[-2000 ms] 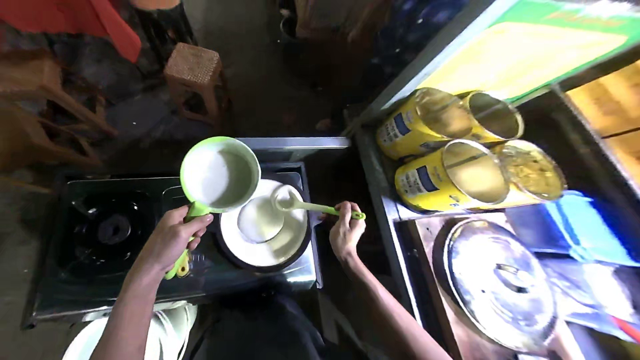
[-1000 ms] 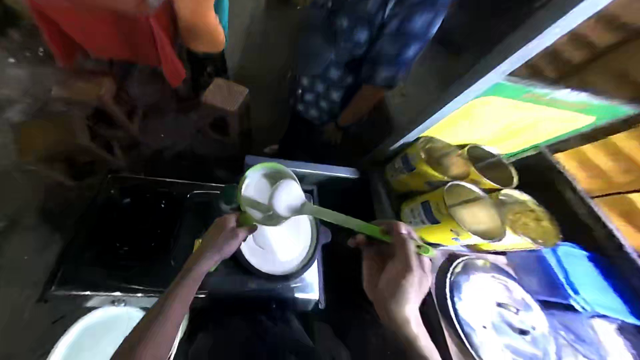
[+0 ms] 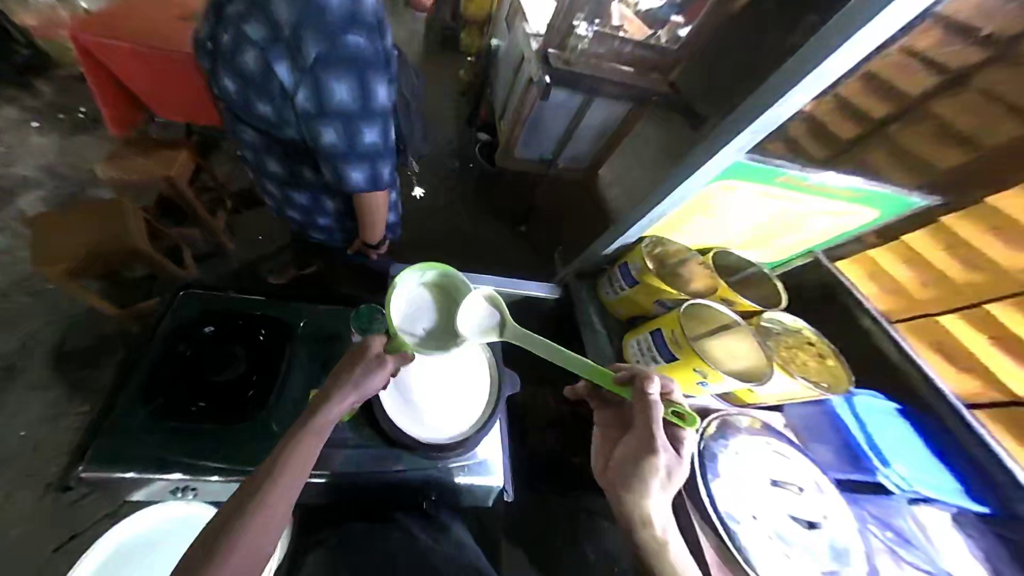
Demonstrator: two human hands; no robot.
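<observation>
My left hand (image 3: 366,374) grips the handle of a green-rimmed cup (image 3: 428,308) that holds white liquid, tipped above the stove. In my right hand (image 3: 640,416) is the green handle of a pale plastic ladle (image 3: 552,349). The ladle's bowl, filled with something white, meets the cup's right rim in this view; whether they touch I cannot tell. Below both lies a dark round pan (image 3: 438,400) with a smooth white layer in it, on the right side of a two-burner gas stove (image 3: 320,344). A small green round thing sits just left of the cup.
Several yellow tins (image 3: 696,344) stand at the right, near a shiny metal lid (image 3: 780,496) and a blue plastic thing (image 3: 904,448). A white bowl (image 3: 152,540) is at bottom left. Beyond the stove stands a person in a checked shirt (image 3: 320,112), near wooden stools (image 3: 104,240).
The ladle has moved from inside the pan up to the cup's rim. The person in the checked shirt has come to the left, near the stove's far side. The view has shifted.
</observation>
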